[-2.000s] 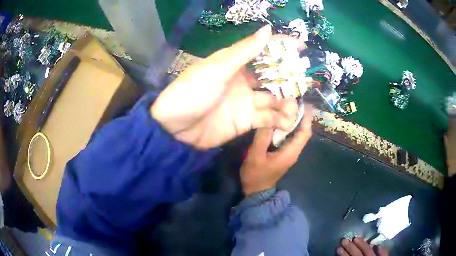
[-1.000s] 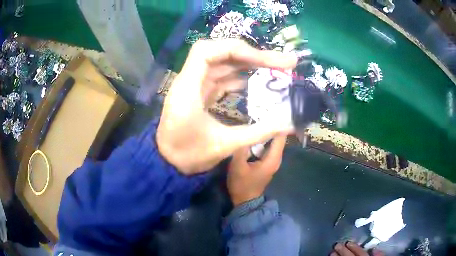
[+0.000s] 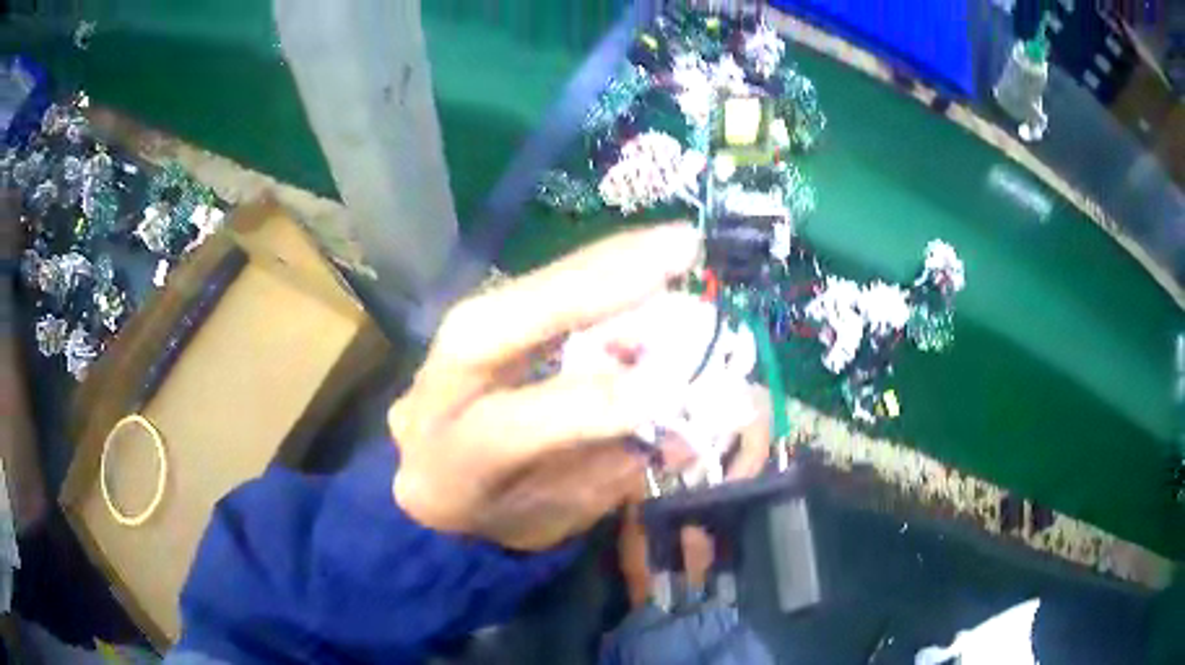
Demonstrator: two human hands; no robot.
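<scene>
My left hand (image 3: 520, 390), in a dark blue sleeve, holds a wired board assembly close to the camera. Its white part (image 3: 689, 357) is between my fingers. A board with a yellow block (image 3: 742, 121) and a black part stands above it. A black part with metal ends (image 3: 728, 500) hangs below on wires. My right hand (image 3: 695, 552) is low behind the hanging part and mostly hidden; what it holds cannot be seen.
Similar assemblies (image 3: 650, 172) lie on the green belt (image 3: 1040, 377), with more at far left. A cardboard tray (image 3: 247, 377) at left holds a yellow ring (image 3: 134, 469) and a dark stick (image 3: 192, 331). A grey post (image 3: 377, 130) stands behind. White scrap (image 3: 994, 639) lies lower right.
The assembly in my left hand has turned, so the yellow block and hanging black part now show. My right hand has become mostly hidden behind it. The neighbour's hand has left view.
</scene>
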